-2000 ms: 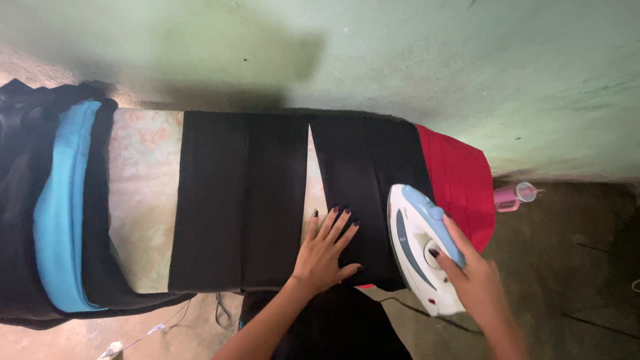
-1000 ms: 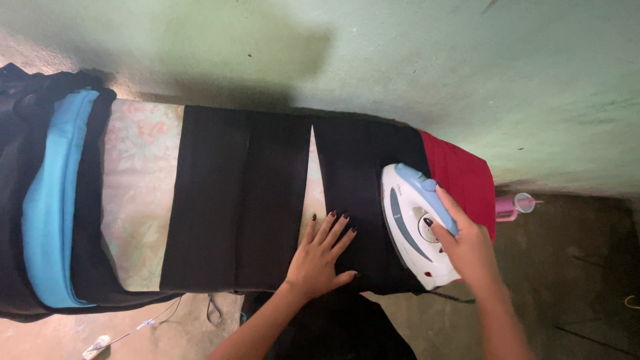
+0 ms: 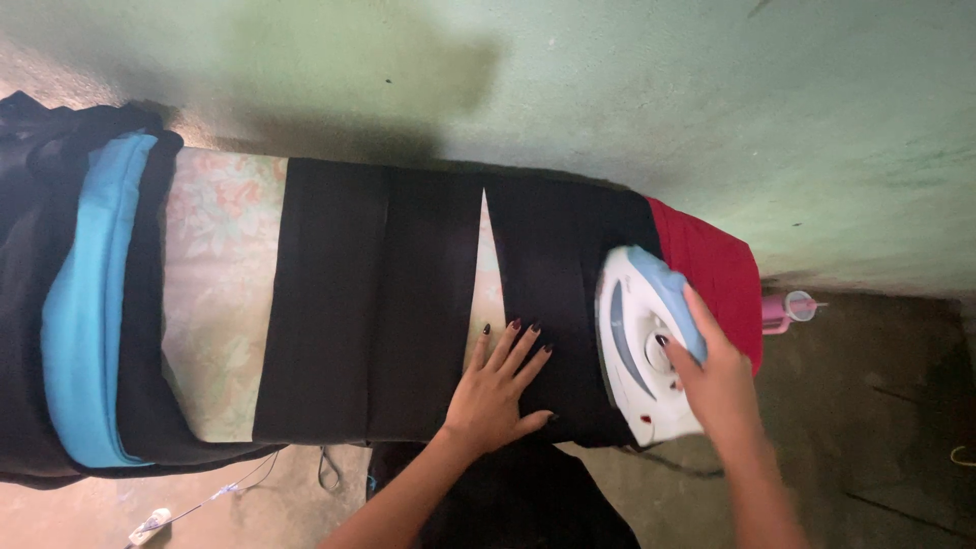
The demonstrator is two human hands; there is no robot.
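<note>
Black fabric [image 3: 328,305] lies flat across an ironing board with a floral cover [image 3: 221,305], which also shows through a narrow wedge-shaped gap. My left hand [image 3: 496,389] rests on the black fabric by the lower end of that gap, palm down, fingers spread. A white and blue electric iron [image 3: 633,343] stands on the right part of the black fabric, its tip pointing away from me. My right hand [image 3: 713,374] is closed around the iron's handle, thumb near the dial. Red fabric [image 3: 713,274] covers the board's right end, just beyond the iron.
A heap of black cloth [image 3: 23,305] with a bright blue piece [image 3: 91,305] covers the board's left end. The green wall [image 3: 610,91] runs along the far side. Past the right end is a pink tumbler [image 3: 778,311] with a straw. A power strip [image 3: 150,526] and cord lie on the floor.
The iron, in my right hand, has shifted slightly on the right part of the black fabric. My left hand has stayed pressed near the wedge-shaped gap.
</note>
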